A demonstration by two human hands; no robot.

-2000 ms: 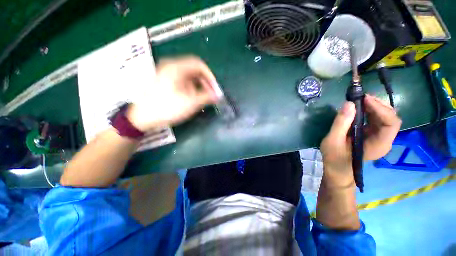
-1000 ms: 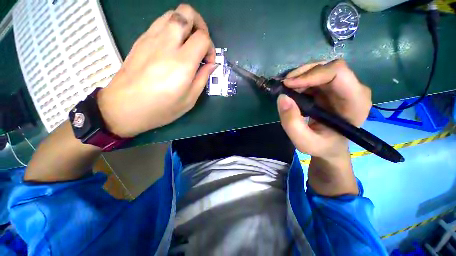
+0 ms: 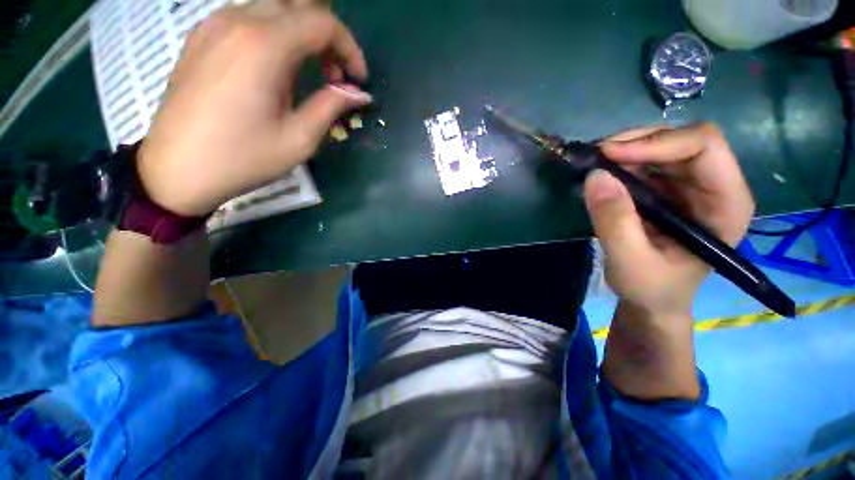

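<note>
A small white-silver circuit board (image 3: pixel 459 155) lies flat on the dark green bench. My right hand (image 3: pixel 656 202) holds a black soldering iron (image 3: pixel 694 237) like a pen. Its metal tip points left and is just above and right of the board, apart from it. My left hand (image 3: pixel 253 103) is left of the board, with thumb and forefinger close together over a few small gold-yellow components (image 3: pixel 345 128) on the bench. Whether the fingertips hold something is hidden by the fingers and blur.
A white sheet with rows of marks (image 3: pixel 131 61) lies partly under my left hand. A wristwatch (image 3: pixel 679 67) lies on the bench at upper right, beside a whitish tub (image 3: pixel 745 21). A black cord (image 3: pixel 834 159) runs down the right side.
My left hand has moved from the board's edge leftwards to the gold-yellow bits. The iron's tip has drawn slightly off the board. Earlier, the iron was in the tub.
</note>
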